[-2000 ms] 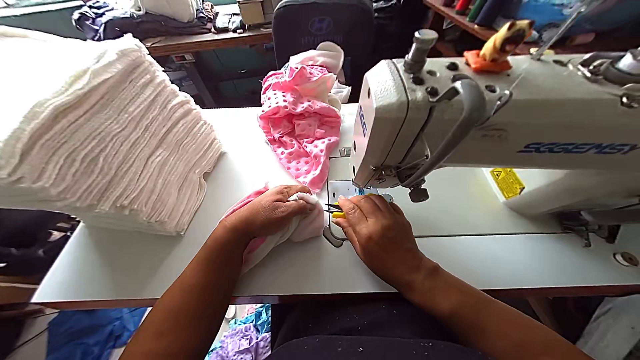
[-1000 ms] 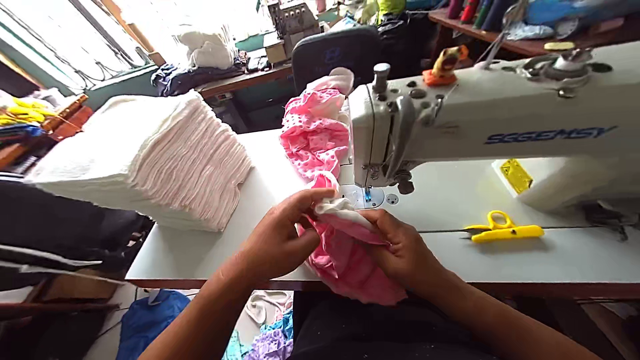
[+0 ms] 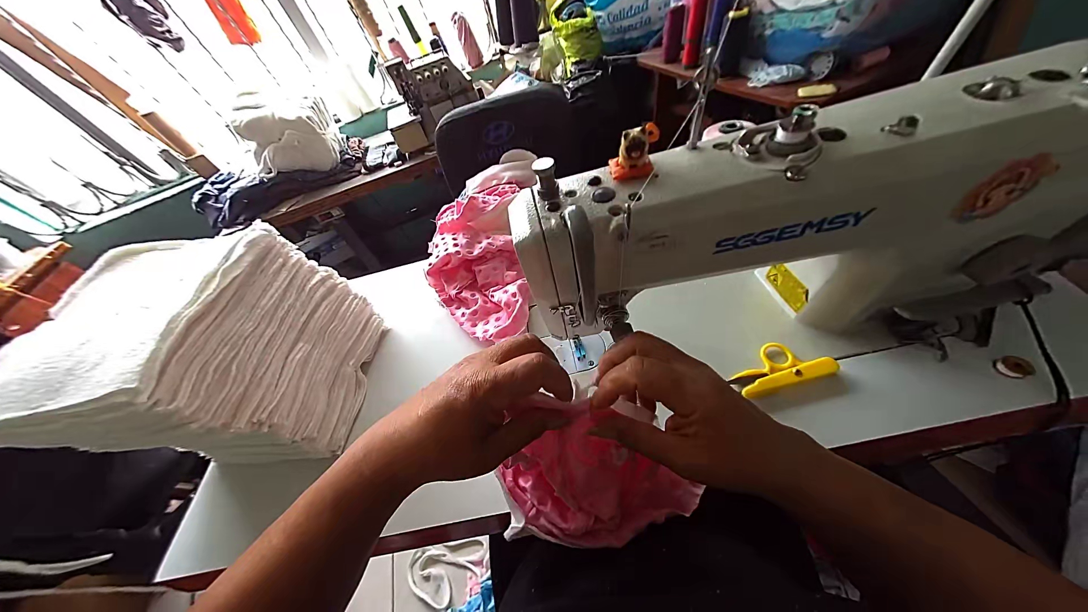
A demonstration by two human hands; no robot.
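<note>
Pink and white fabric point(image 3: 595, 484) hangs over the front edge of the sewing table, its upper edge pinched between the fingers of my left hand point(image 3: 501, 408) and my right hand point(image 3: 671, 399). Both hands are just in front of the presser foot point(image 3: 580, 348) of a white industrial sewing machine point(image 3: 680, 229). More pink dotted fabric point(image 3: 480, 272) lies bunched behind and left of the machine head. Yellow thread snips point(image 3: 790, 372) rest on the table to the right of my right hand, touched by neither hand.
A tall stack of white cloth pieces point(image 3: 255, 357) stands on the table at left. A small bobbin point(image 3: 1013, 367) lies at the right end. Behind the table are a dark chair point(image 3: 510, 127), another machine point(image 3: 433, 85) and thread spools point(image 3: 695, 34) on a shelf.
The yellow snips, in my right hand two seconds ago, now lie on the table. The pink fabric has moved toward my lap, and both hands now pinch its edge. The view has shifted.
</note>
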